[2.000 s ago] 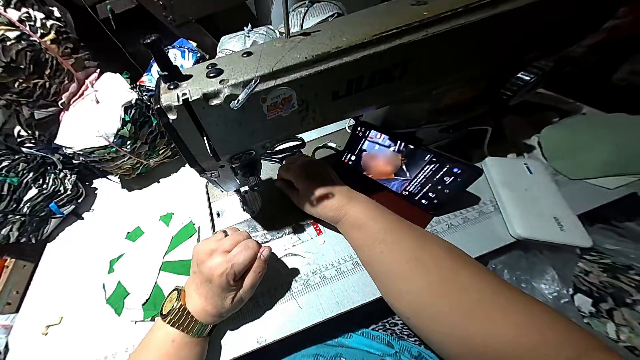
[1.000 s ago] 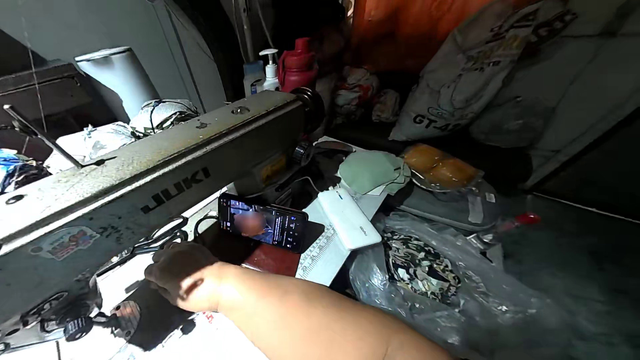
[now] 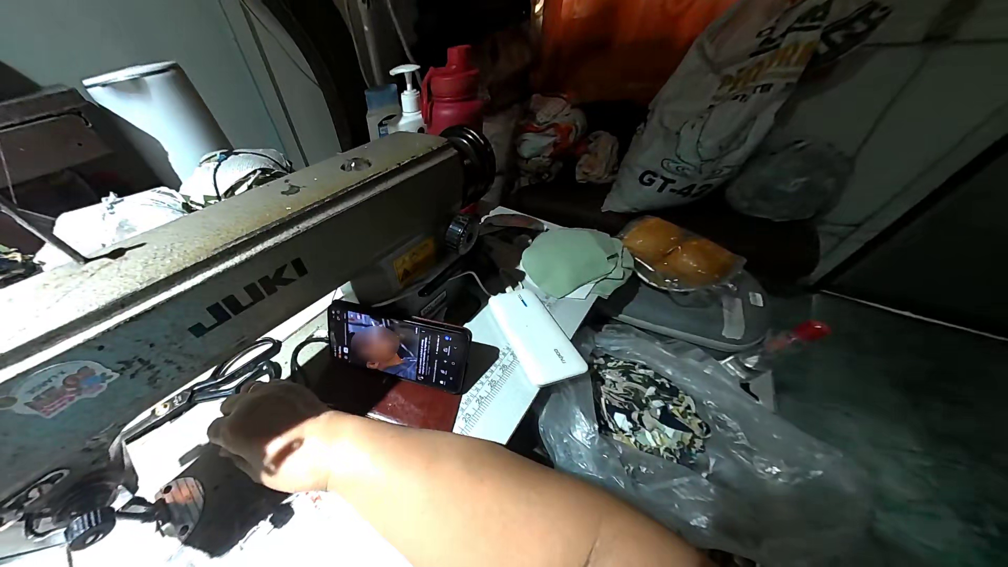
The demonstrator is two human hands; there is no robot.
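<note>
My right hand (image 3: 272, 433) rests on the bed of a Juki sewing machine (image 3: 236, 291), under its arm, with the fingers curled down; whether it holds anything is hidden. A pair of scissors (image 3: 236, 374) with dark handles lies just beyond the fingers. To the right, a smartphone (image 3: 399, 346) with a lit screen leans upright, and a white power bank (image 3: 538, 336) lies beside it. A printed ruler scale (image 3: 488, 394) runs along the table edge below the phone. The machine's needle area is at the lower left, partly cut off. My left hand is out of view.
Green fabric pieces (image 3: 571, 260) lie behind the power bank, near packaged bread rolls (image 3: 681, 252) on a grey case (image 3: 693, 315). A clear plastic bag (image 3: 732, 441) holds camouflage scraps (image 3: 650, 409). A red bottle (image 3: 454, 90) and a pump bottle (image 3: 409, 102) stand behind the machine. A printed sack (image 3: 709, 118) leans farther back.
The view has swung far to the right since two seconds ago, so my left hand and the green-and-white fabric piece are out of sight. My right hand stays by the scissors.
</note>
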